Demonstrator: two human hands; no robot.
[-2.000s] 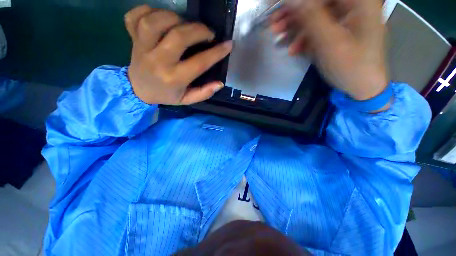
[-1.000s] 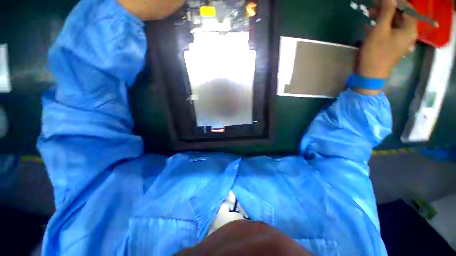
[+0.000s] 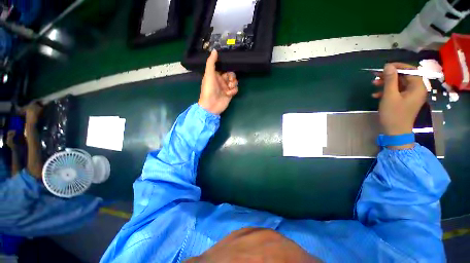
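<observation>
A black holding tray (image 3: 257,62) with an opened tablet unit (image 3: 233,18) is at the top centre, across the pale strip. The tablet shows a bright battery and a yellow patch on its mainboard. My left hand (image 3: 217,87) is at the tray's near edge, thumb over the rim, other fingers curled below it. My right hand (image 3: 402,97) holds silver tweezers (image 3: 376,70), tips pointing left, beside small white pads (image 3: 434,97) and the red bin (image 3: 457,62). An adhesive pad sheet (image 3: 353,134) lies below, partly covered by my right wrist.
A second black tray (image 3: 135,32) with a unit is at the upper left on the green belt. White paper (image 3: 105,132) and a white fan (image 3: 68,173) are at the left. Another person's arm and blue sleeve (image 3: 36,200) show at the far left. A dark phone-like object (image 3: 424,123) lies by my right wrist.
The tray with the tablet has gone from in front of me to beyond the pale strip, with my left hand at its edge. My right hand stays near the red bin with the tweezers.
</observation>
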